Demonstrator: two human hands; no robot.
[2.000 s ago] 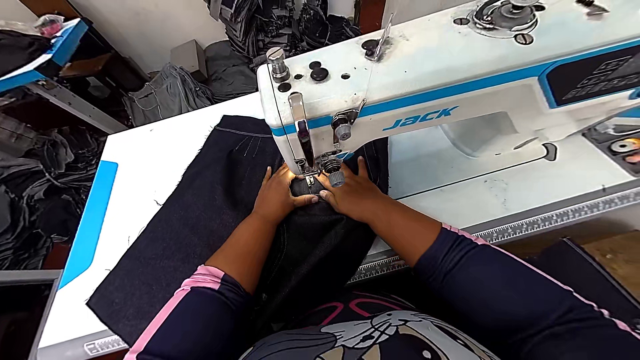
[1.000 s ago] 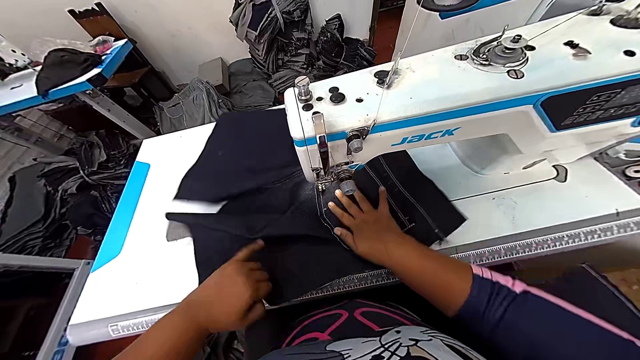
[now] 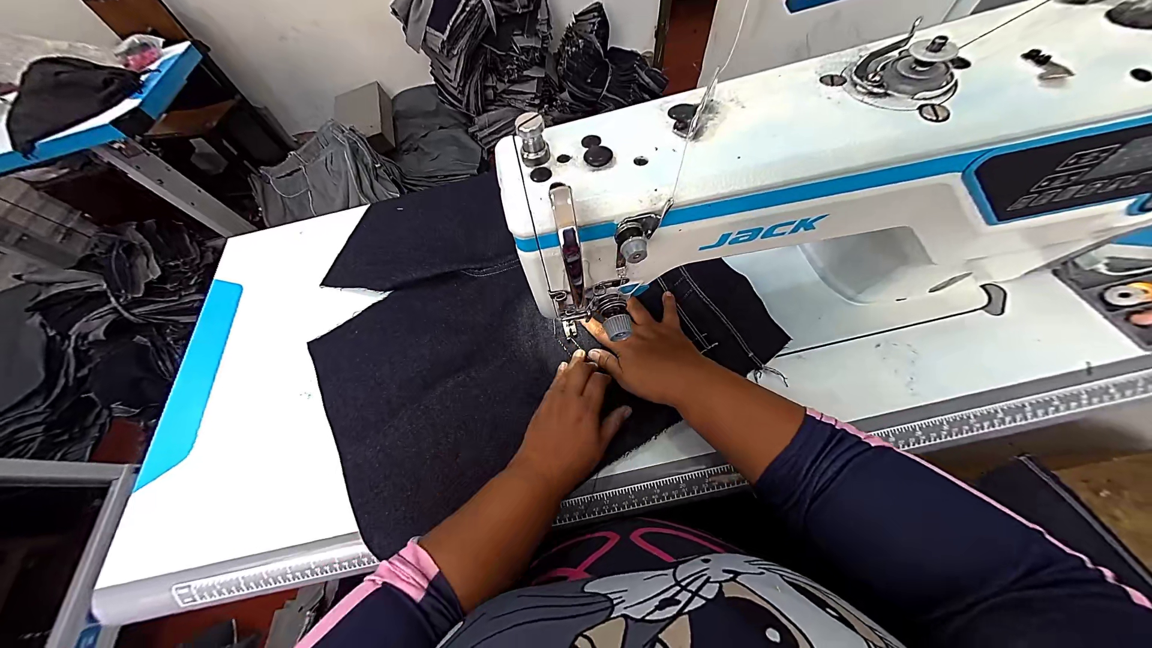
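Dark denim fabric (image 3: pixel 432 387) lies spread over the white sewing table and runs beneath the head of a Jack sewing machine (image 3: pixel 774 193). Lines of pale stitching cross its right part, and loose threads hang at its right edge. My left hand (image 3: pixel 573 418) presses on the denim just in front of the presser foot (image 3: pixel 570 329), fingertips close to it. Right beside the foot, my right hand (image 3: pixel 650 353) lies on the fabric with its fingers spread, thumb near my left fingertips. The needle tip is too small to make out.
A ruler strip (image 3: pixel 1017 409) runs along the front edge of the table. Behind stand bundles of denim pieces (image 3: pixel 490 63) and a grey box (image 3: pixel 364 115). More dark cloth (image 3: pixel 81 333) is heaped at left. A tray with bobbins (image 3: pixel 1125 295) sits at far right.
My left hand has moved right and up to the presser foot, beside my right hand. The denim's left part, folded with a gap one second ago, now lies flatter and reaches nearer the front edge.
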